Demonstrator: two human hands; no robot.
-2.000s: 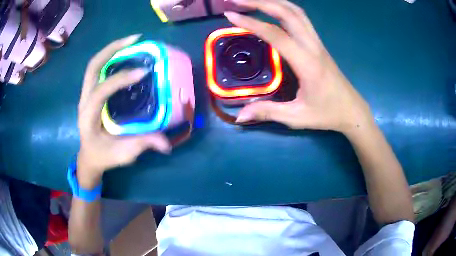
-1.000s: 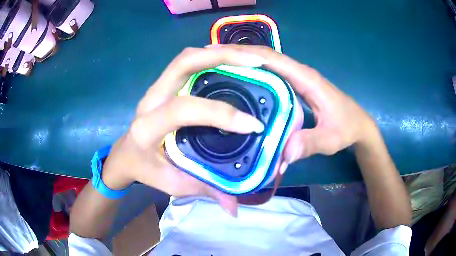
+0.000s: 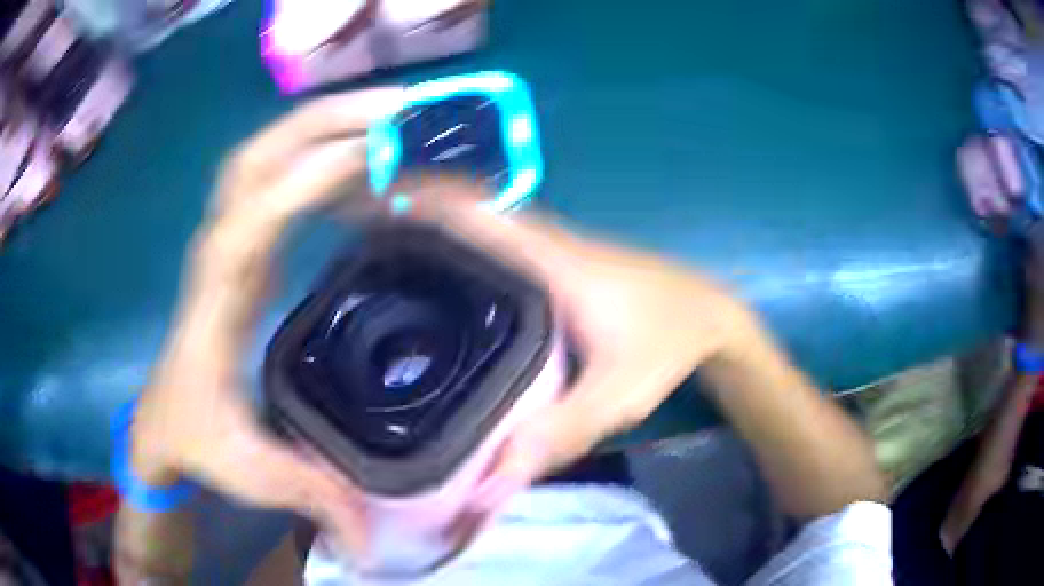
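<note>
A pink portable speaker (image 3: pixel 406 361) is raised close to the camera, its black round-centred face up and its light ring dark. My left hand (image 3: pixel 218 343) is at its left side, with the thumb near its lower edge. My right hand (image 3: pixel 618 321) grips its right side. The frame is blurred. A second speaker (image 3: pixel 452 143) stands on the dark green bench just behind, its ring glowing cyan; my left fingers pass beside its left edge.
Pink speakers (image 3: pixel 395 34) stand together at the top, with a magenta glow at the left end. More waiting speakers (image 3: pixel 69 69) are at the upper left. Another person's arm with a blue wristband (image 3: pixel 1030 354) is at the right edge, near a pink unit (image 3: pixel 990 174).
The held speaker's ring has gone from lit to dark, and the speaker sits further left and lower. My left finger is off its face. The rear speaker's ring has turned from red-orange to cyan.
</note>
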